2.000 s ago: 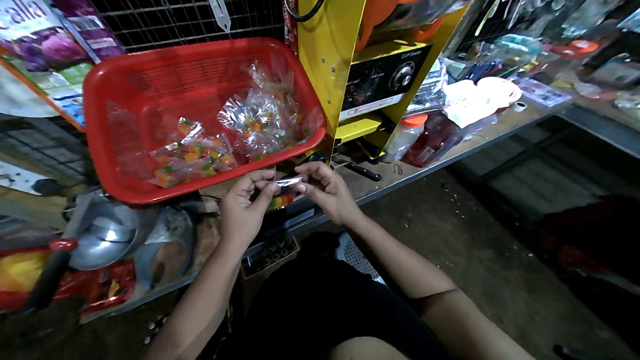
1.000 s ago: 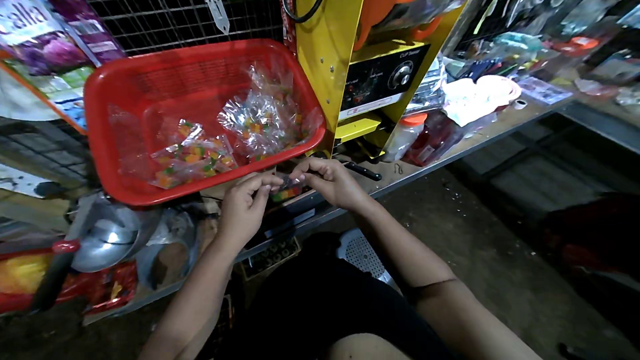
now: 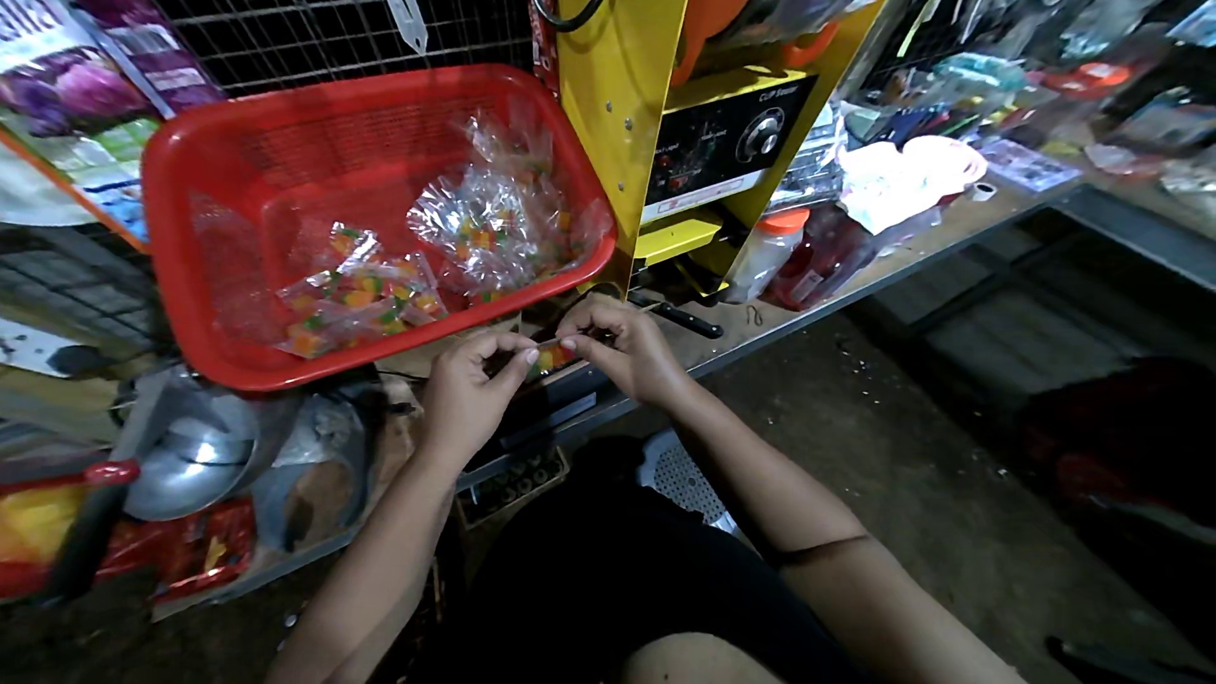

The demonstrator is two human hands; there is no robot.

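Between my hands is a small clear plastic bag [image 3: 553, 358] with orange, yellow and green pieces in it. My left hand [image 3: 482, 388] pinches the bag's upper edge from the left, thumb against finger. From the right, my right hand [image 3: 622, 344] pinches the same edge close beside it. The bag hangs below my fingertips, in front of the yellow sealing machine [image 3: 617, 123]. Behind my left hand, a red plastic basket [image 3: 380, 372] holds several similar filled clear bags [image 3: 361, 294], some bunched together at its right side.
A black-handled tool [image 3: 689, 320] lies on the bench right of my right hand. Beyond it stand a clear jar with an orange lid [image 3: 781, 224] and assorted plastic packages. A metal bowl [image 3: 195, 465] is at the left. The bench's metal edge [image 3: 807, 328] runs away to the right.
The bag's top edge looked bunched and shiny between my fingers two seconds ago; now it is a thin, straighter edge. Both hands stay in nearly the same place.
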